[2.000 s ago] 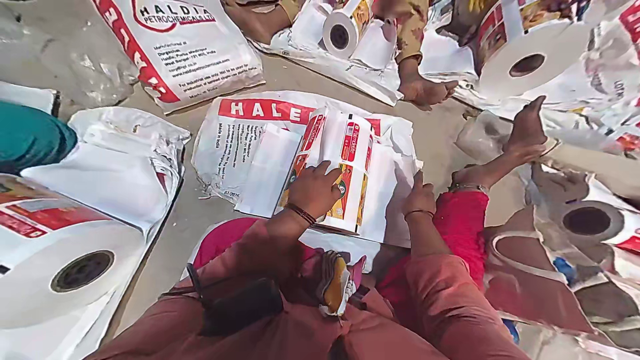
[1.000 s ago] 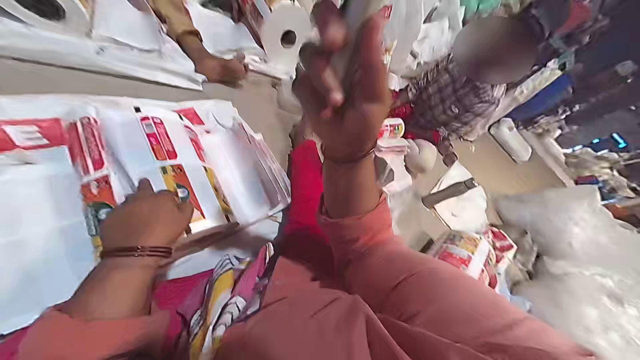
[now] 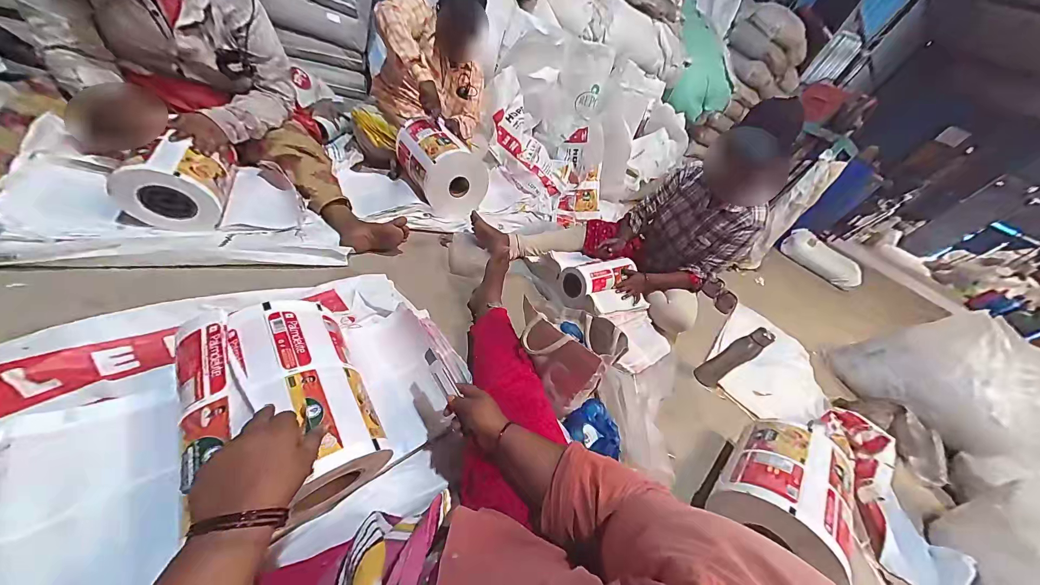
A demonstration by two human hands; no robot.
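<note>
My left hand [image 3: 258, 463] rests on a roll of printed plastic film [image 3: 305, 382] at the lower left, fingers over its printed side. The roll lies on a white sack with red print [image 3: 89, 357]. My right hand [image 3: 481, 416] is just right of the roll, beside my red-clad knee, its fingers closed on a small thin object [image 3: 441, 375] with a pale, narrow end that sticks up over the sack. What the object is cannot be told.
Several people sit ahead with film rolls [image 3: 445, 166]. At right lie a dark bottle [image 3: 735, 357] on a white sheet, another film roll [image 3: 784, 487] and big filled sacks [image 3: 951, 382]. Plastic bags [image 3: 593, 426] lie beyond my right forearm.
My right hand, raised high a second ago, has come down beside the roll. My left hand stays on the roll. The view has swung right since the first frame.
</note>
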